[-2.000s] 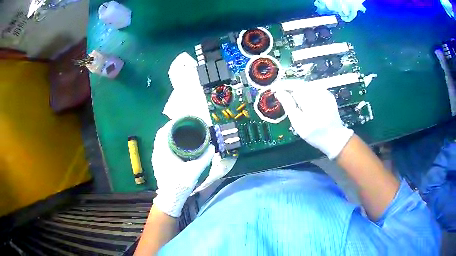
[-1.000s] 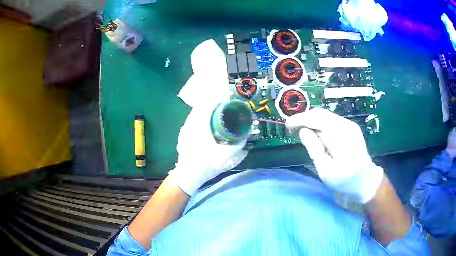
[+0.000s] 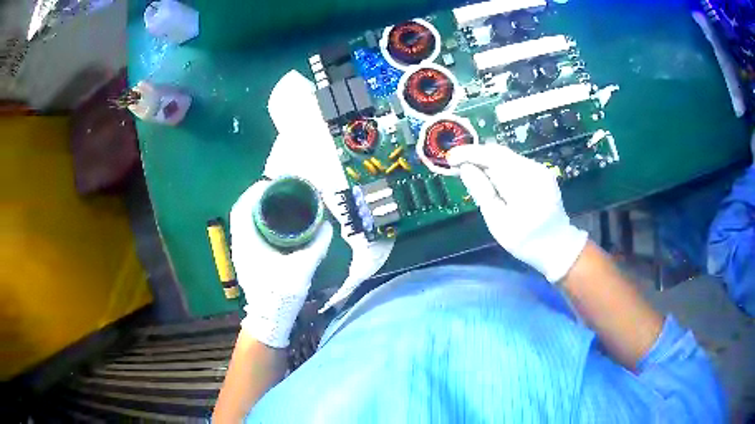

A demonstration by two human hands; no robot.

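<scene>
The large green circuit board (image 3: 464,112) lies on the green mat in front of me. It bears three red-brown toroidal inductors (image 3: 429,89) with white rims in a row. My left hand (image 3: 277,277), in a white glove, holds the round glass coating jar (image 3: 288,213) upright, left of the board's near-left corner, with dark liquid inside. My right hand (image 3: 521,207), also gloved, is pinched at the near edge of the nearest toroid. The brush cannot be made out now; fingers hide the pinch. A white cloth (image 3: 308,137) lies beside and under the board's left side.
A yellow marker pen (image 3: 222,258) lies left of the jar. Small whitish containers (image 3: 162,104) stand at the far left, one with thin sticks. Dark slats (image 3: 141,364) are at lower left. Another person's blue sleeve (image 3: 735,240) shows at the right edge.
A second ago the reddish brush reached from my right hand into the jar. Now the jar is farther left, away from my right hand, which is at the nearest toroid. The camera view has shifted.
</scene>
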